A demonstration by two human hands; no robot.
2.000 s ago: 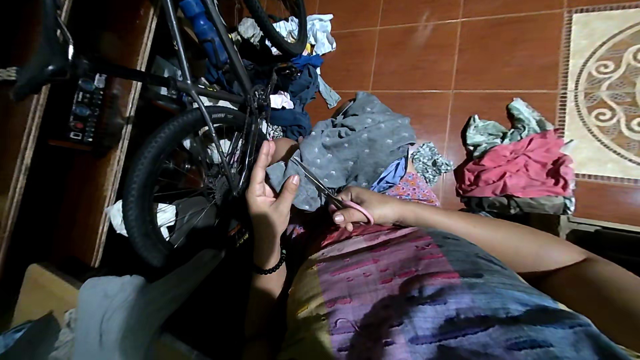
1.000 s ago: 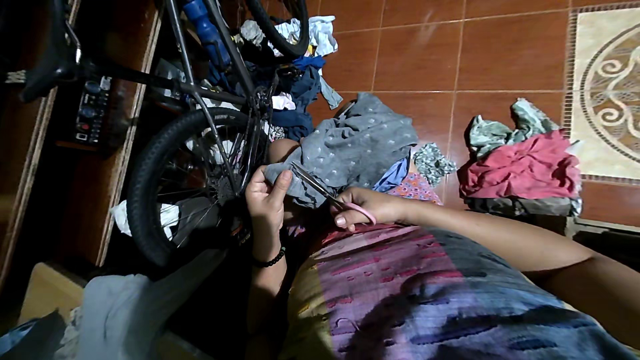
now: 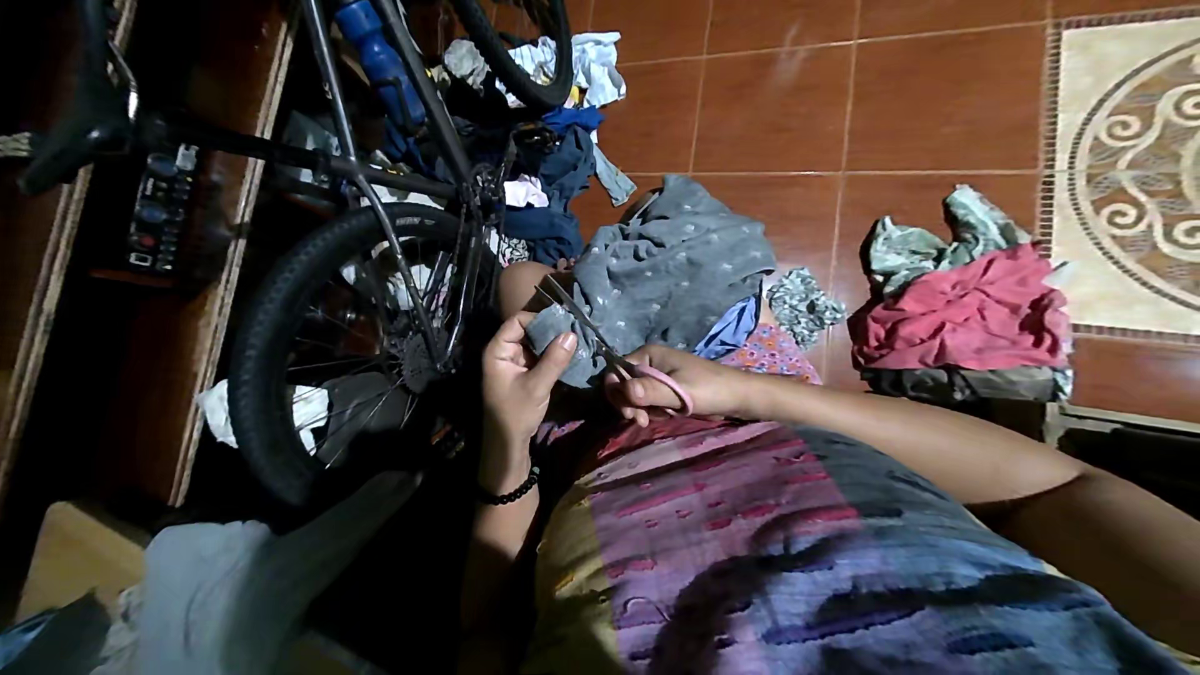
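Observation:
My left hand pinches an edge of a grey cloth with small light marks between thumb and fingers. My right hand holds scissors with pink handles; their blades are parted and point up and left, over the cloth edge beside my left fingers. The rest of the cloth lies over my lap and knee. A blue cloth and a flowered cloth show below it, with a crumpled patterned cloth at their right.
A bicycle stands at the left, by wooden shelving. Dark and pale clothes lie heaped behind it. At the right, a folded red cloth sits in a pile near a patterned tile panel. Pale fabric hangs at the lower left.
Two seconds ago my left hand was open beside the cloth; now it grips the cloth's edge. The scissor blades, nearly together a second ago, are now spread apart.

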